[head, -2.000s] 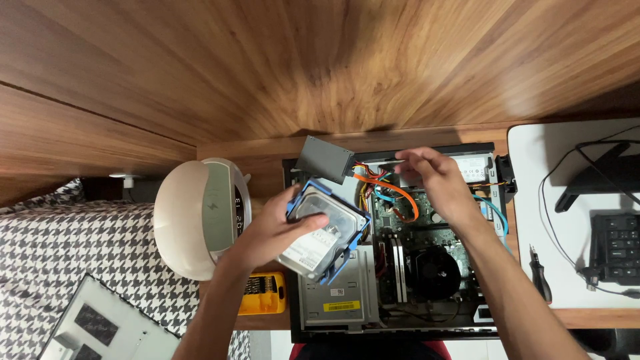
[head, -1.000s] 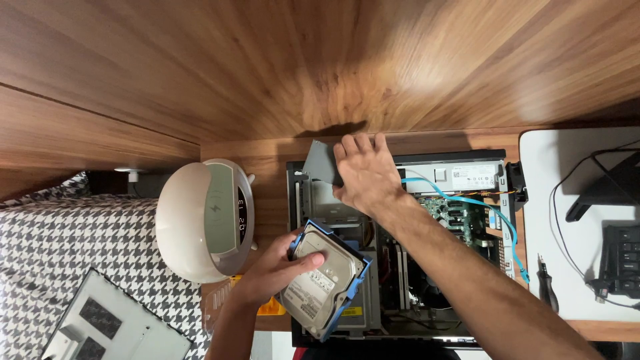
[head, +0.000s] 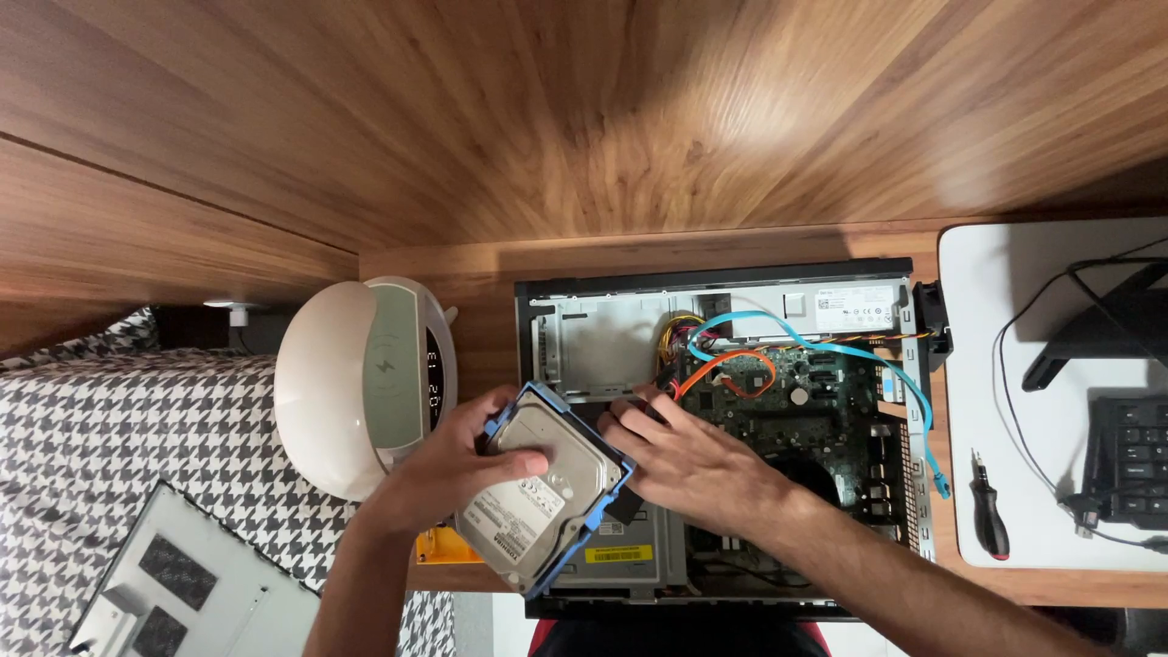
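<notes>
My left hand (head: 456, 465) grips a Toshiba hard disk drive (head: 538, 493) in a blue plastic caddy, tilted over the open desktop computer case (head: 716, 274). My right hand (head: 698, 461) is at the caddy's right edge, fingers bent; a dark part shows below its fingers, and whether it holds that cannot be told. Near its fingertips an orange cable (head: 721, 360) curves over the motherboard (head: 821, 383). A light blue cable (head: 821, 347) runs across the case, its connector hanging at the right edge. The optical drive (head: 611, 575) lies partly under the hard drive.
A white lamp clock (head: 338, 392) stands left of the case. A screwdriver (head: 985, 511) lies on the white board (head: 976, 265) at right, beside a keyboard (head: 1131, 456) and cables. An orange tool case (head: 447, 547) is partly hidden. A metal side panel (head: 210, 584) rests on houndstooth fabric (head: 119, 420).
My right hand has moved down from the upper part of the case to beside the hard drive. The grey box-like piece at the case's top left is no longer seen there.
</notes>
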